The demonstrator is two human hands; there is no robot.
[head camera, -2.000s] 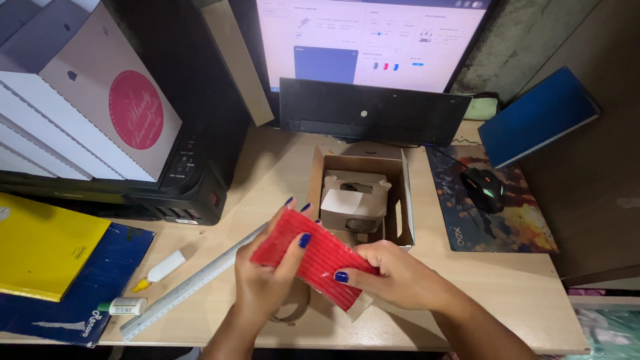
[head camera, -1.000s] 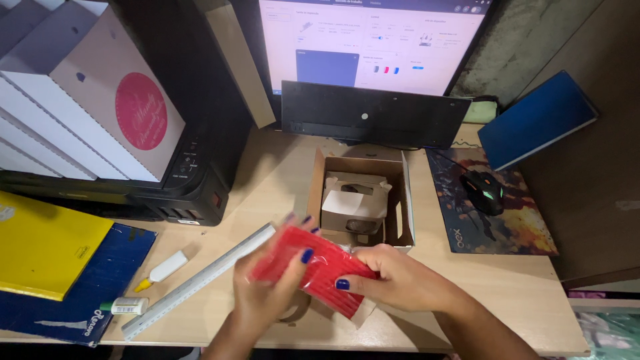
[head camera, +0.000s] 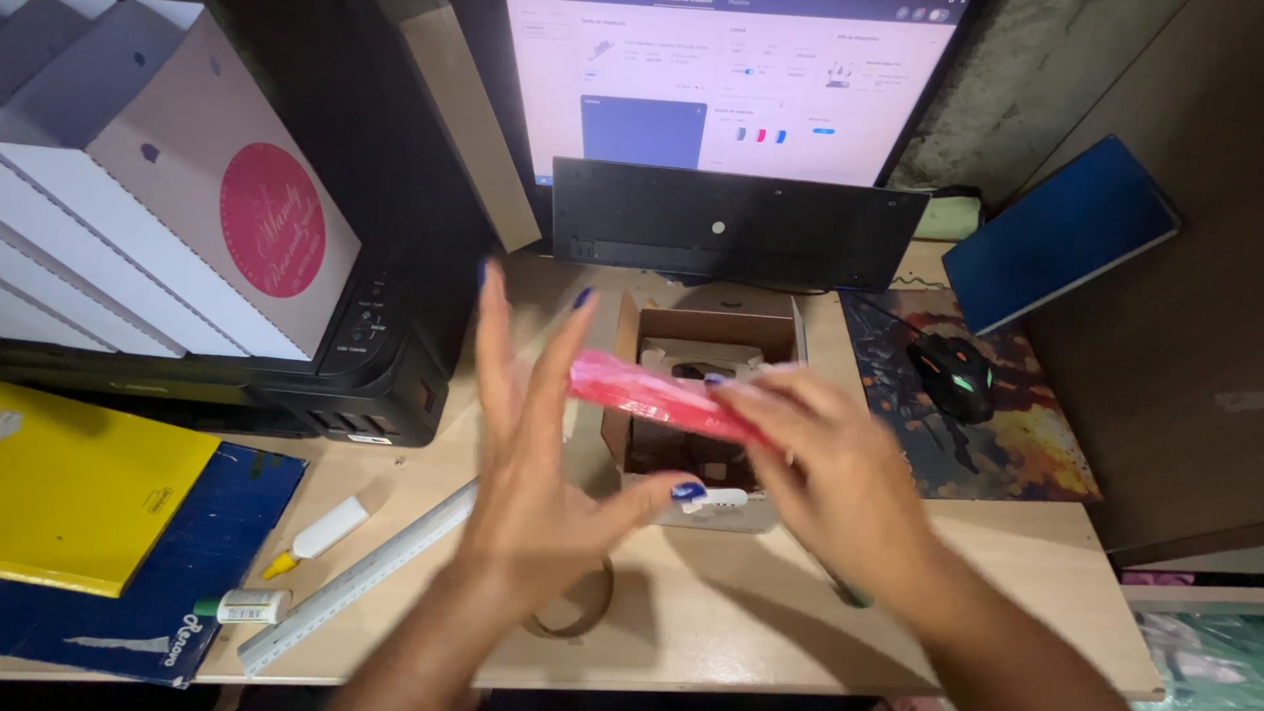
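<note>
My right hand (head camera: 839, 474) grips a red plastic-wrapped packet (head camera: 662, 395) by its right end, and the packet is blurred and seen nearly edge-on. At its left end, my left hand (head camera: 543, 454) has its fingers spread and raised; whether a finger touches the packet cannot be told. Below and behind the packet stands an open cardboard box (head camera: 617, 425) with a smaller carton piece (head camera: 691, 354) inside. A roll of tape (head camera: 583, 602) lies on the desk under my left hand. A thin dark item, partly hidden, lies below my right hand.
A metal scale ruler (head camera: 365, 573), a white glue bottle (head camera: 331, 528) and a small green-capped bottle (head camera: 252, 606) lie at left, near yellow and blue folders (head camera: 89, 494). A black printer (head camera: 395, 385) stands behind. Beyond the box leans a keyboard (head camera: 731, 227); a mouse (head camera: 953, 375) is at right.
My left hand has opened and its fingers have spread off the packet, which both hands held before. The packet has turned from flat-facing to nearly edge-on and has risen over the box.
</note>
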